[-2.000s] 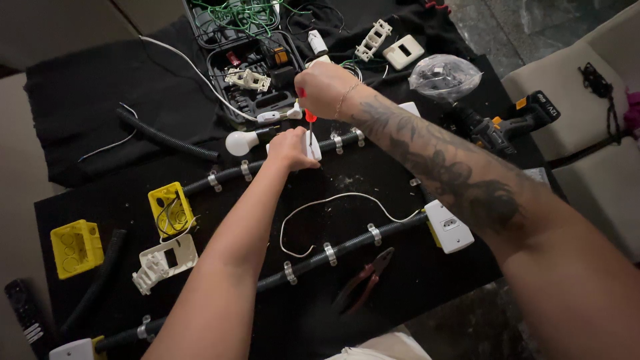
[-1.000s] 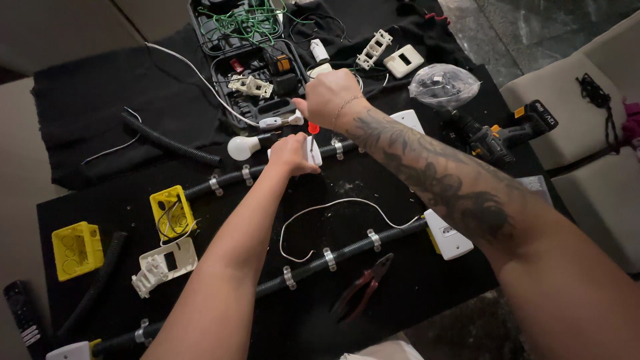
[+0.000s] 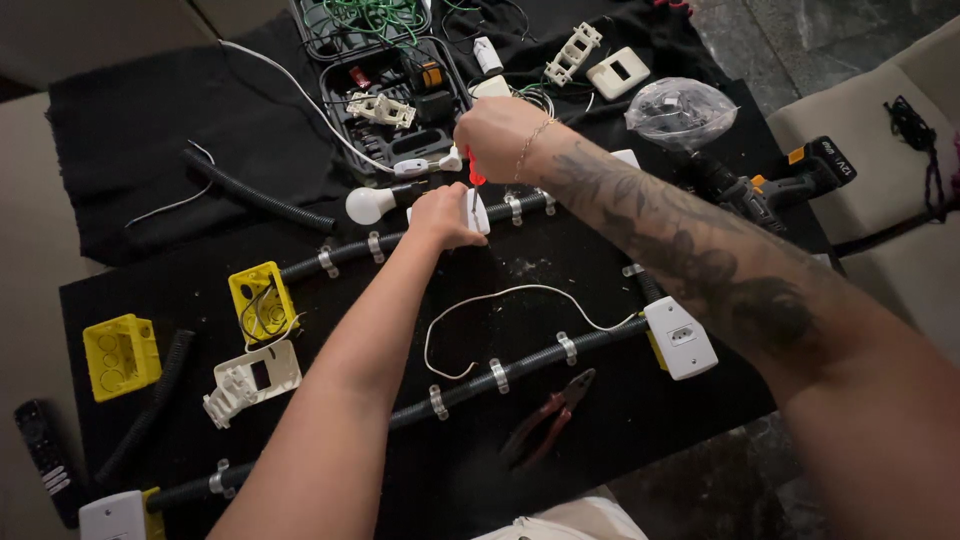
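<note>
My right hand (image 3: 499, 139) is closed around the red handle of a screwdriver (image 3: 476, 176), whose shaft points down at a white electrical cover plate (image 3: 477, 212). With its fingers and thumb, my left hand (image 3: 442, 217) grips that plate and hides much of it. Black corrugated conduit (image 3: 532, 205) runs from either side of the plate, held by metal clamps. A white light bulb (image 3: 370, 205) in a black socket lies just left of my left hand. Behind it rests a white plug (image 3: 412, 167) on a white cable.
A tool case (image 3: 397, 142) lies open at the back. Two yellow electrical boxes (image 3: 122, 356) are at the left, near a white switch frame (image 3: 279, 367). Pliers (image 3: 551, 416) lie in front; a white outlet plate (image 3: 681, 337), cordless drill (image 3: 765, 191) and plastic bag (image 3: 681, 112) are at the right.
My right hand has shifted its hold slightly on the screwdriver's red handle. My left hand stays on the white plate.
</note>
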